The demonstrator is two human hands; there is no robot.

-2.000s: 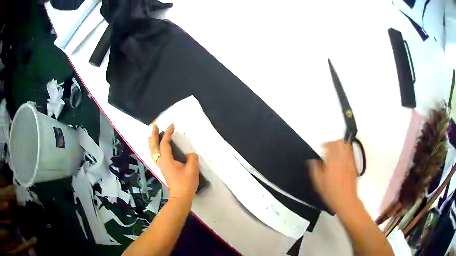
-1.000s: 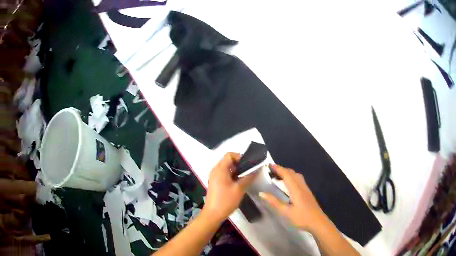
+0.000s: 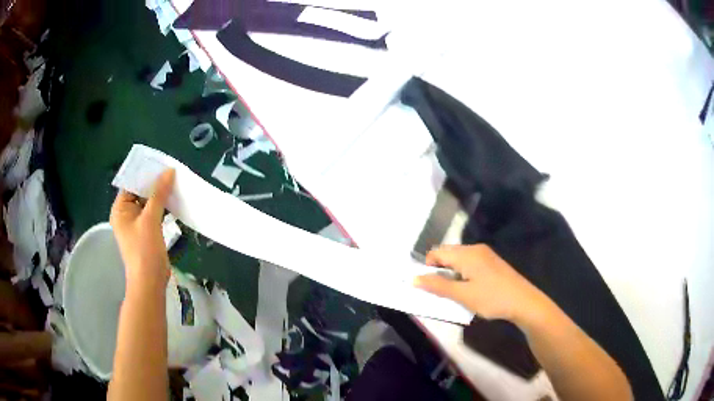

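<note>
A long, slightly curved white paper pattern piece (image 3: 274,244) stretches between my two hands, partly over the floor. My left hand (image 3: 142,227) holds its left end, raised off the table. My right hand (image 3: 470,282) grips its right end above the table. A thin dark edge shows under that end; what lies beneath is hidden. The black fabric (image 3: 571,282) lies bunched at its far end and flat toward the near right, partly behind my right arm. A dark grey bar weight (image 3: 438,223) lies between the fabric and the table edge. The shears (image 3: 681,372) lie at the lower right.
A curved black cut piece (image 3: 293,72) and dark purple fabric (image 3: 270,17) with a white piece (image 3: 340,22) lie on the table's far left. The red table edge runs diagonally. A white bucket (image 3: 94,305) and many scraps are on the green floor.
The white strip is now lifted and stretched out to the left between my hands. My left hand has moved left, past the table edge. The view has shifted left, showing the far-left pieces.
</note>
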